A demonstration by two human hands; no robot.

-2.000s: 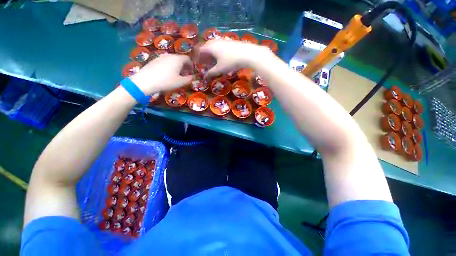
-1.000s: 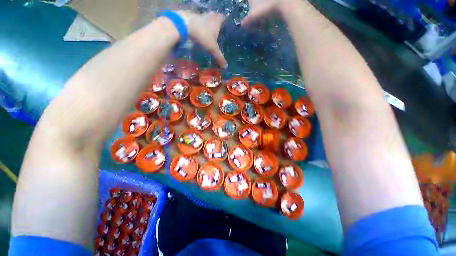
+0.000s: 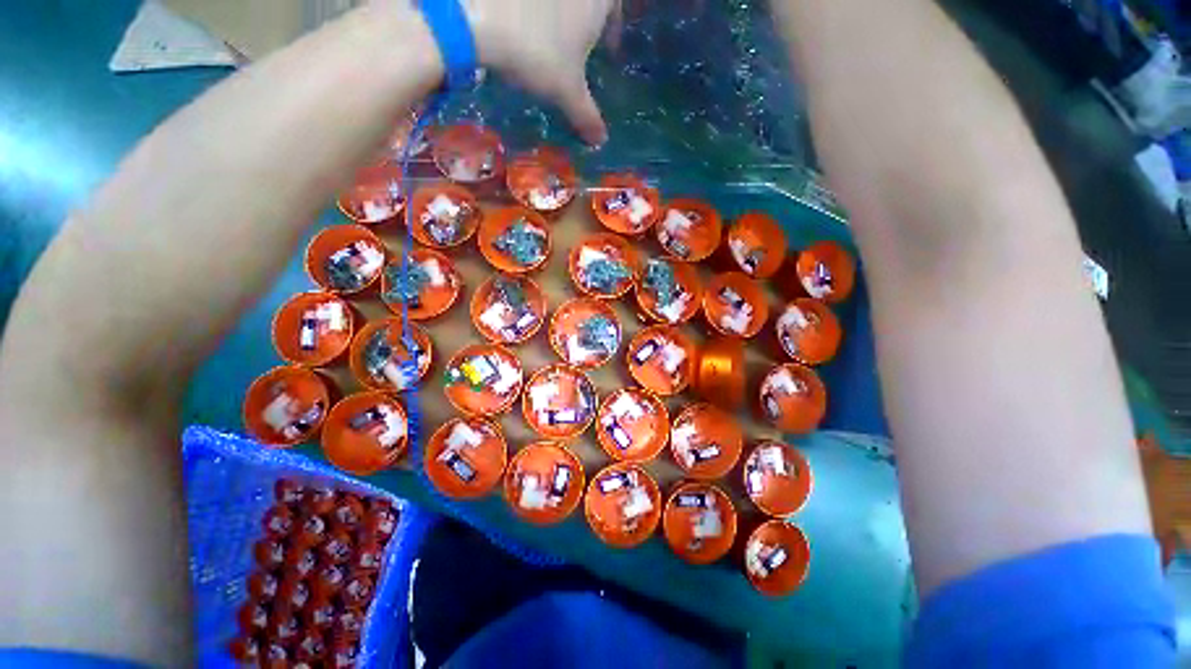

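Rows of orange-red round housings [image 3: 543,484] stand on a cardboard sheet [image 3: 558,285]. Several hold a grey-green circuit board [image 3: 605,271]; others look whiter inside. One housing [image 3: 720,374] lies on its side. My left hand [image 3: 542,52] is at the top edge over the clear blister tray [image 3: 699,111], thumb pointing down; its other fingers are cut off or blurred, so its grip cannot be told. My right forearm reaches up the right side, but the hand is beyond the top edge. The tray's front edge overlaps the rearmost housings.
A blue crate [image 3: 216,523] with more housings is at the lower left, below the bench edge. Loose cardboard [image 3: 176,37] lies at the rear left. A blue strap [image 3: 451,39] is on my left wrist, its blue cord hanging across the housings.
The view has moved closer over the housings. Both hands have moved from the housings up to the tray at the rear; the right hand has left the picture. More grey-green boards now show inside housings.
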